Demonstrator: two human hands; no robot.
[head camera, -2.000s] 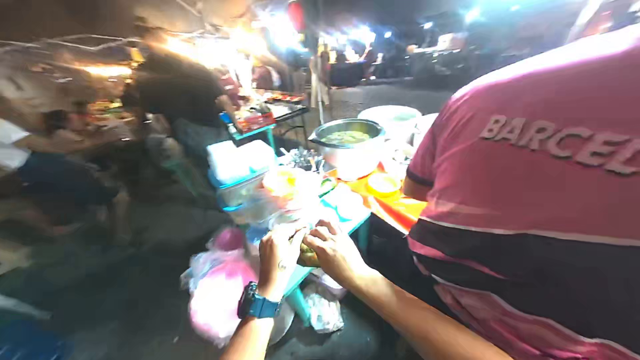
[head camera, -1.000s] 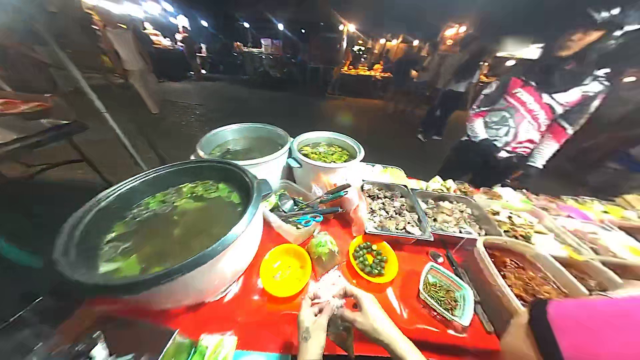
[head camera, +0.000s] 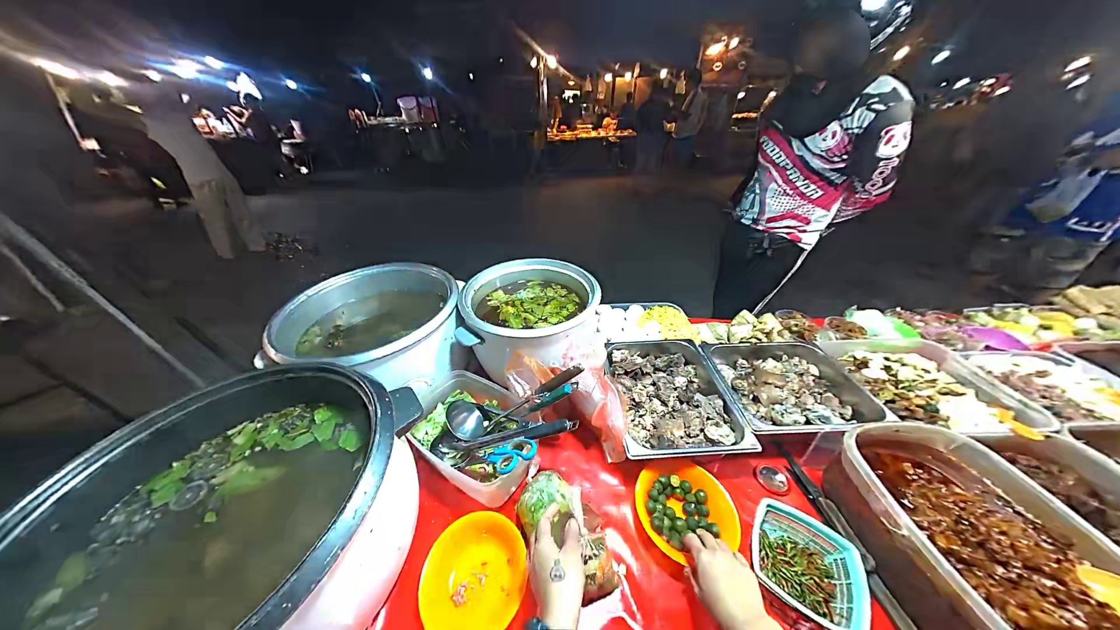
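Observation:
My left hand (head camera: 557, 560) has its fingers on a clear plastic bag of green leafy food (head camera: 544, 500), which lies on the red table cover. Beside it lies another clear bag with brownish food (head camera: 598, 564). My right hand (head camera: 722, 577) reaches to the lower edge of a yellow-orange plate (head camera: 724, 500) of small green limes (head camera: 678, 507), fingertips at the limes; whether it grips one I cannot tell. Left of my left hand is a second yellow-orange plate (head camera: 472, 560) with small reddish bits. A teal basket of green chilies (head camera: 798, 569) sits right of my right hand.
Large pots of soup (head camera: 262, 499), (head camera: 376, 315), (head camera: 529, 306) stand left and behind. A plastic tub (head camera: 490, 492) holds ladles and blue-handled scissors (head camera: 511, 455). Metal trays of shellfish (head camera: 675, 402) and tubs of cooked food (head camera: 997, 525) fill the right. A person (head camera: 805, 175) stands beyond the table.
The view has swung from a teal table and a person in pink to the food table. My hands, together a second ago, are now apart, the right one at the plate of limes.

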